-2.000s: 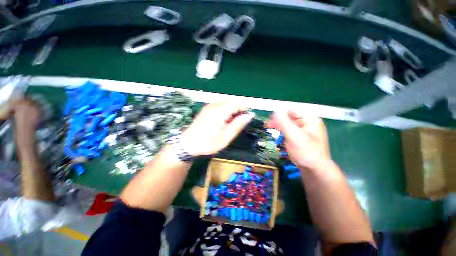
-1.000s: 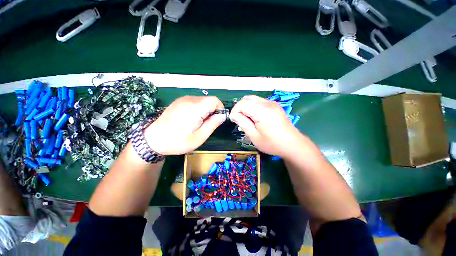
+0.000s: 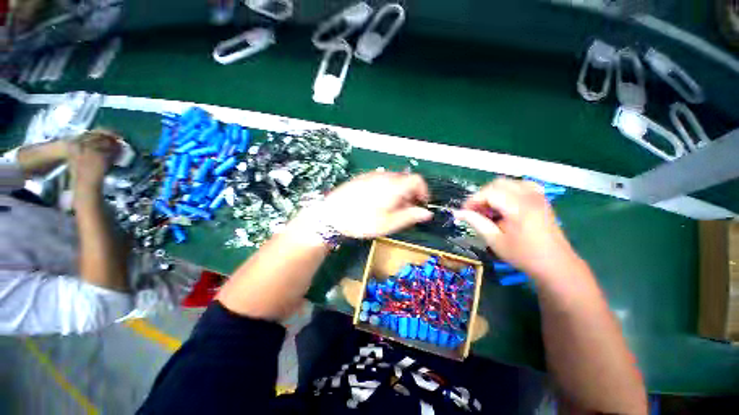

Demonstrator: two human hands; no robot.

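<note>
My left hand [image 3: 379, 204] and my right hand [image 3: 512, 220] are raised over the green tabletop, just beyond the parts box. Their fingertips pinch a small dark piece with thin wires [image 3: 442, 210] between them; its details are too small to tell. The parts box [image 3: 365, 306] holds blue cylinders with red wires. A heap of circuit boards [image 3: 285, 180] lies left of my left hand. Blue cylinders [image 3: 198, 166] lie in a heap farther left. Dark wires and small parts lie partly hidden behind my hands, with a few blue cylinders [image 3: 512, 274] beside my right wrist.
A white rail [image 3: 486, 168] separates the tabletop from a green surface bearing white looped housings [image 3: 331, 74]. A slanting grey post [image 3: 685, 170] stands at right, near a brown carton [image 3: 718, 280]. Another person's arms [image 3: 93, 211] are at left.
The view has swung, so the table's things sit farther right than one second ago. My hands remain close together, with fingertips slightly farther apart. The other person's arms show again at left.
</note>
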